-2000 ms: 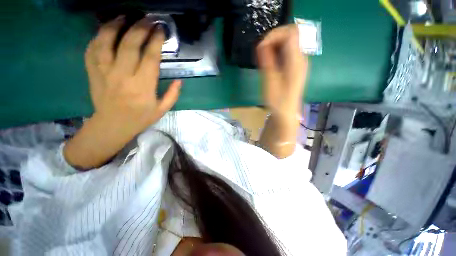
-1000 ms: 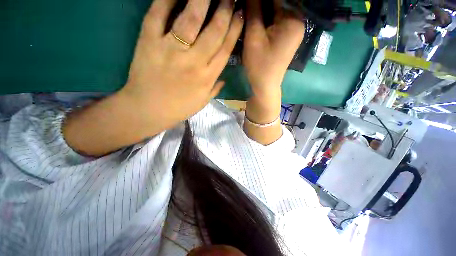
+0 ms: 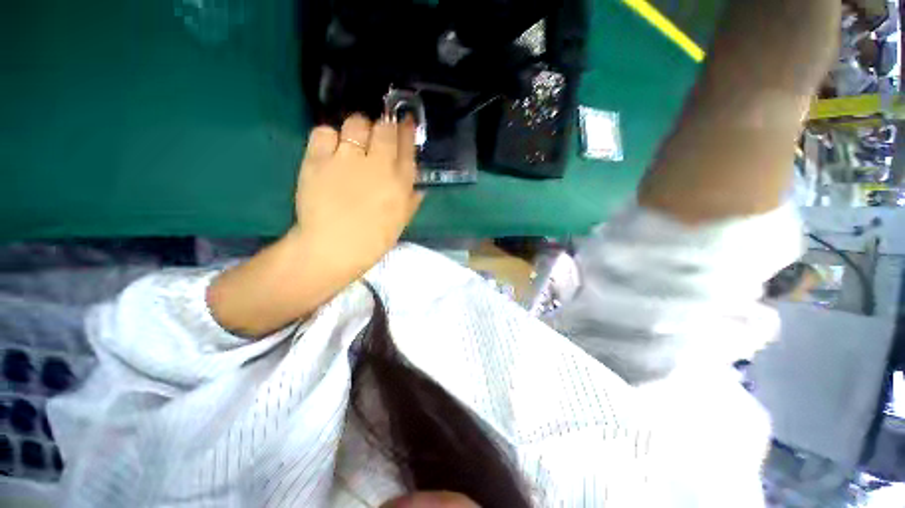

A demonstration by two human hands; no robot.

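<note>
My left hand (image 3: 357, 189) lies at the front of the black press (image 3: 347, 60), its fingertips on a silvery module (image 3: 405, 99) with a dark round centre. The module sits at the press, above the silver base plate (image 3: 447, 176). The fingers hide part of the module. My right forearm (image 3: 739, 119) reaches up past the top right, and the right hand is cut off by the picture's edge. The black parts tray (image 3: 526, 164) stands right of the press and holds glittering small metal parts (image 3: 541, 109).
A small clear bag with white content (image 3: 601, 134) lies right of the tray on the green mat (image 3: 149, 129). Yellow tape (image 3: 665, 28) marks the mat's edge. A blister tray (image 3: 35, 407) with dark parts is at lower left. Grey equipment (image 3: 829, 367) stands at right.
The right hand has left the press and gone up out of the picture, the forearm now raised at right. The left hand stays at the press. The view has shifted, showing the module, tray and bag again.
</note>
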